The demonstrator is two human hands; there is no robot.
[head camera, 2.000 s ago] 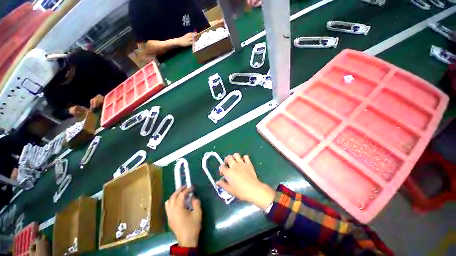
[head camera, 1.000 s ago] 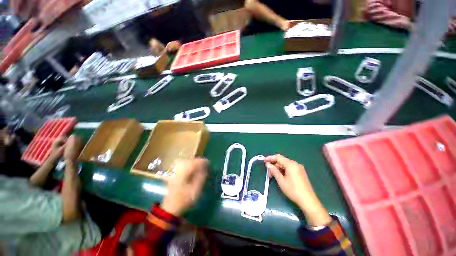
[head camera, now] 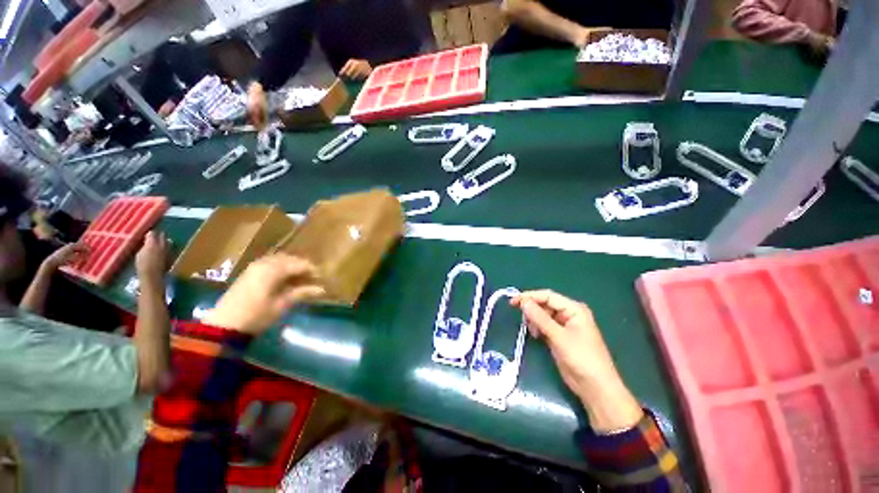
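Note:
Two white oval housings with blue parts in their wide ends lie side by side on the green bench, the left one and the right one. My right hand has thumb and finger pinched on the loop end of the right housing. My left hand is blurred, at the near left rim of a brown cardboard box. The box sits tilted, with a small white piece inside. Whether my left fingers grip the rim or hold a piece cannot be told.
A pink compartment tray lies at right beside a pale post. A second cardboard box stands left, near a neighbour in a green top. Scattered housings lie beyond the white strip. People sit opposite.
My left hand has moved left to the cardboard box's near rim, and the box has tilted. My right hand stays at the right housing's loop. Earlier, both hands were on the housings.

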